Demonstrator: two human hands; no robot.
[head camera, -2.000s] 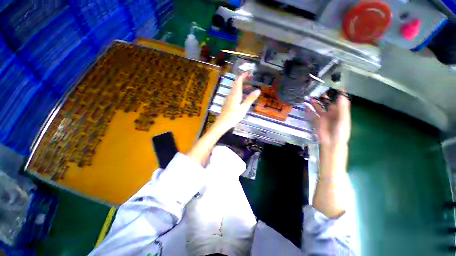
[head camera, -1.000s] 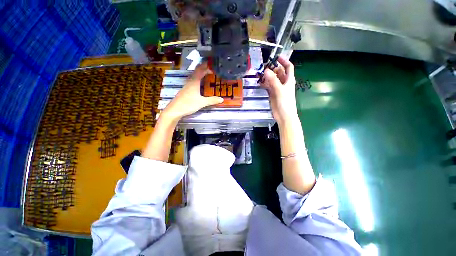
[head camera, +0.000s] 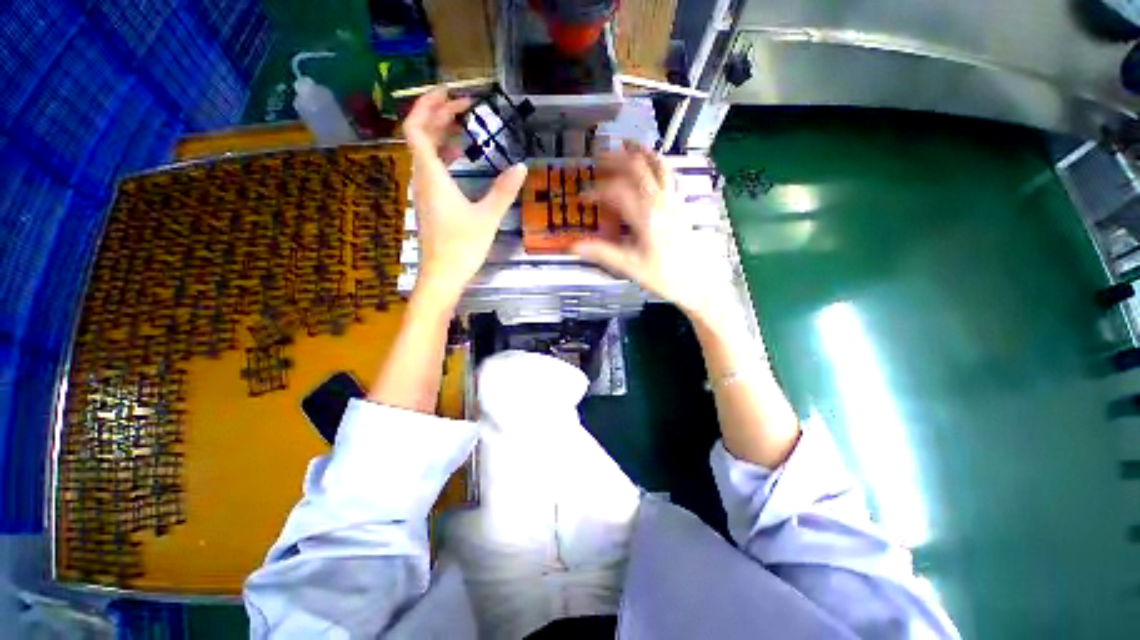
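Note:
The orange fixture (head camera: 540, 235) sits on the silver slotted table (head camera: 500, 278) below the machine head (head camera: 563, 69). A dark lattice part (head camera: 574, 196) lies on the fixture. My left hand (head camera: 456, 206) is left of the fixture and holds another dark lattice part (head camera: 496, 130) by its left side, raised and tilted. My right hand (head camera: 656, 231) is over the right side of the fixture, its fingers blurred and curled beside the part there; whether they grip it I cannot tell.
The yellow-orange tray (head camera: 238, 531) with rows of dark parts and a black smartphone (head camera: 333, 405) is at left. Blue crates (head camera: 113, 88) and a white squeeze bottle (head camera: 320, 110) stand behind it. The glossy green surface (head camera: 850, 250) at right bears a dark part (head camera: 750, 183).
My left hand has moved up off the fixture and now holds a lattice part. My right hand has moved left to the fixture. The dark machine head no longer hangs over the fixture's back.

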